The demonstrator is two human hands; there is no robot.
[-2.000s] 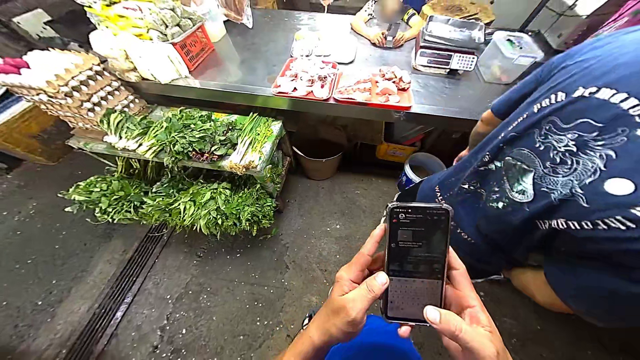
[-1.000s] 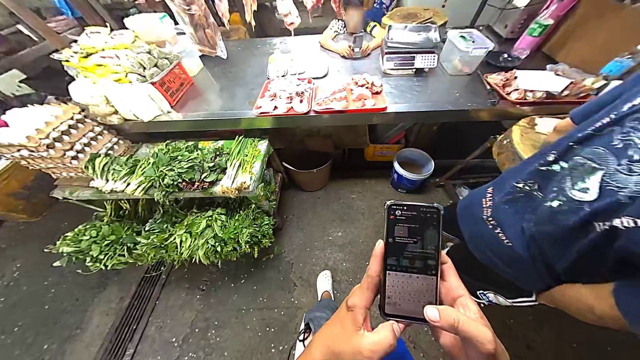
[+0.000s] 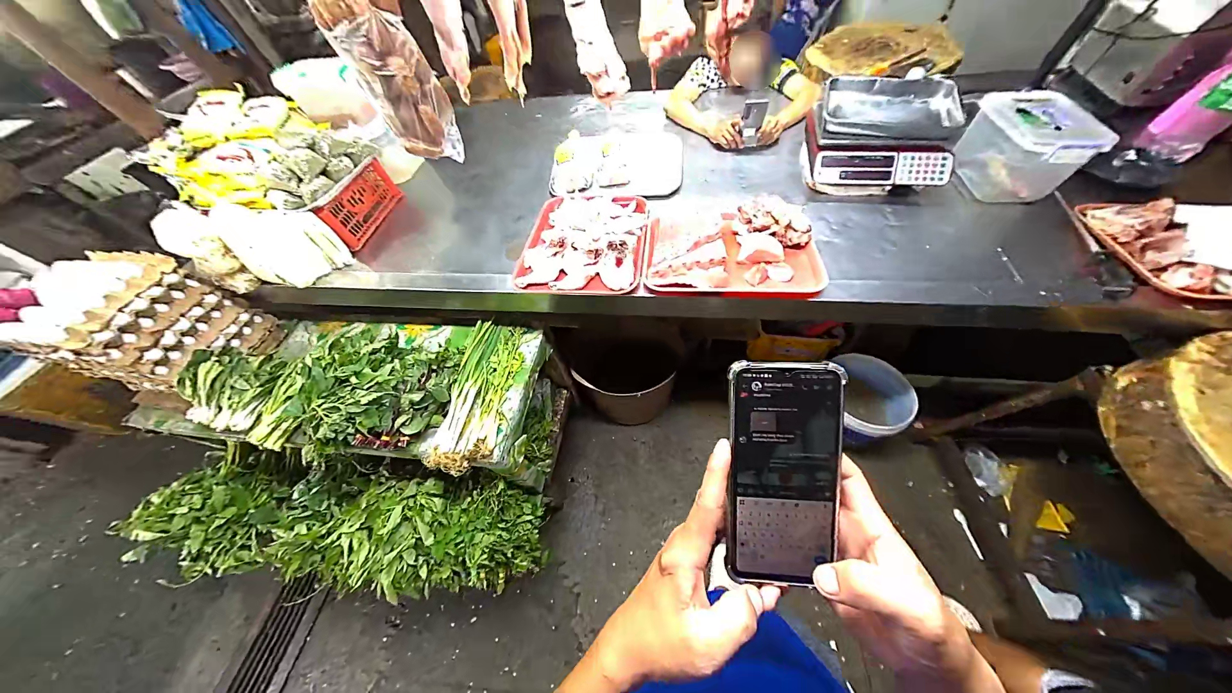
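A smartphone (image 3: 784,472) in a clear case is upright between my two hands, its screen lit with a message thread and a keyboard. My left hand (image 3: 679,597) grips its left edge, the thumb by the lower corner. Along the right edge my right hand (image 3: 890,577) holds it, with the thumb at the bottom right corner. Beyond the phone, red trays of cut meat (image 3: 582,245) (image 3: 736,255) lie at the front of a metal counter (image 3: 462,221). Behind the trays a person (image 3: 746,96) leans on the counter, also holding a phone.
Leafy greens (image 3: 404,529) and spring onions (image 3: 481,385) fill a low rack at left, beside stacked egg trays (image 3: 173,318). A bucket (image 3: 876,399) and a bin (image 3: 626,385) stand under the counter. A digital scale (image 3: 881,144) sits on top; a wooden chopping block (image 3: 1169,433) is at right.
The person in the dark blue printed shirt, at right in both earlier frames, is out of view. Both my hands still hold the phone. My view has shifted, showing more hanging meat.
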